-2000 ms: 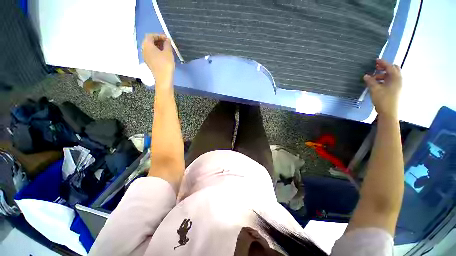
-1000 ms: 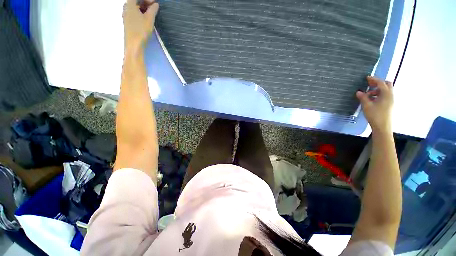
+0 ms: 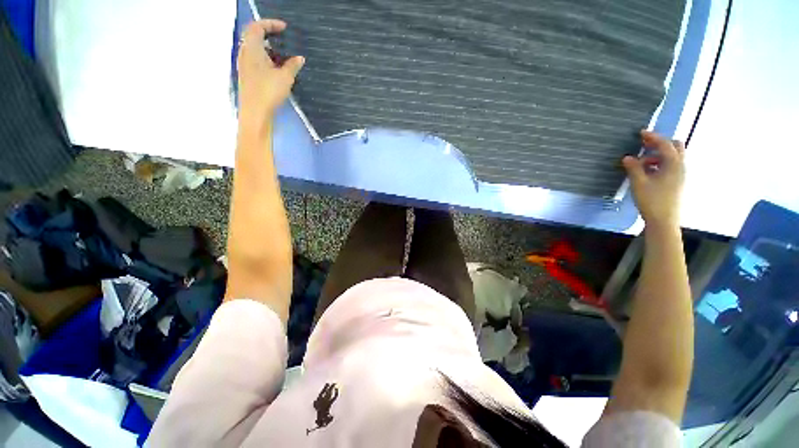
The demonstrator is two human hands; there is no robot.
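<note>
A dark grey fabric panel with thin pale stripes (image 3: 491, 87) lies on a blue-looking plastic template plate (image 3: 385, 171). A thin white rim shows along the panel's side edges. The panel's top is cut off by the picture's edge. My left hand (image 3: 265, 70) is at the panel's left edge, thumb and forefinger apart over the fabric; I cannot tell whether it grips anything. My right hand (image 3: 655, 171) is at the lower right corner, its thumb and finger pinching the panel's edge.
The plate lies on a white table (image 3: 140, 87). Dark cloth (image 3: 61, 241) is heaped below on the left. A red-orange item (image 3: 569, 267) lies below on the right. A dark blue sheet (image 3: 753, 306) stands at the lower right.
My left hand has come down a little along the panel's left edge since one second ago, and its thumb and finger have spread. My right hand stays at the lower right corner.
</note>
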